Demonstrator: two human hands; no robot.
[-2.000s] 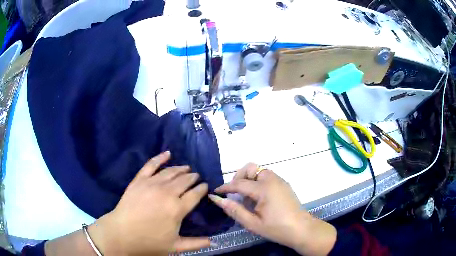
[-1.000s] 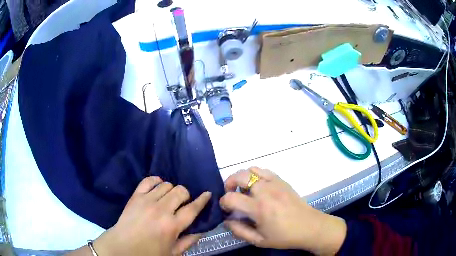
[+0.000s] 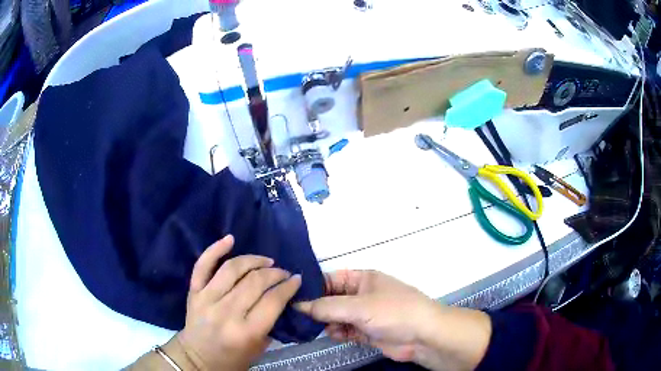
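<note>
A dark navy garment piece (image 3: 138, 196) curves over the white table from the upper left, its right part under the presser foot (image 3: 273, 191). My left hand (image 3: 239, 301) lies on the cloth near the front edge, fingers spread and pressing on it. My right hand (image 3: 377, 311) pinches the cloth's right edge between thumb and fingers, close to my left fingertips. The exact fold under the fingers is hidden. The grey-blue round knob (image 3: 312, 181) of the edge guide stands just right of the foot.
Scissors (image 3: 500, 190) with yellow and green handles lie right of the needle, beside an orange-brown handled tool (image 3: 562, 185) and a black strap. A cardboard flap (image 3: 406, 94) with a mint-green piece (image 3: 475, 103) is on the machine head. A measuring tape (image 3: 500, 291) runs along the front edge. Dark cloth is at right.
My right hand has closed on the cloth edge, its thumb now over the cloth. My left hand has shifted slightly on the cloth. The view has also moved a little.
</note>
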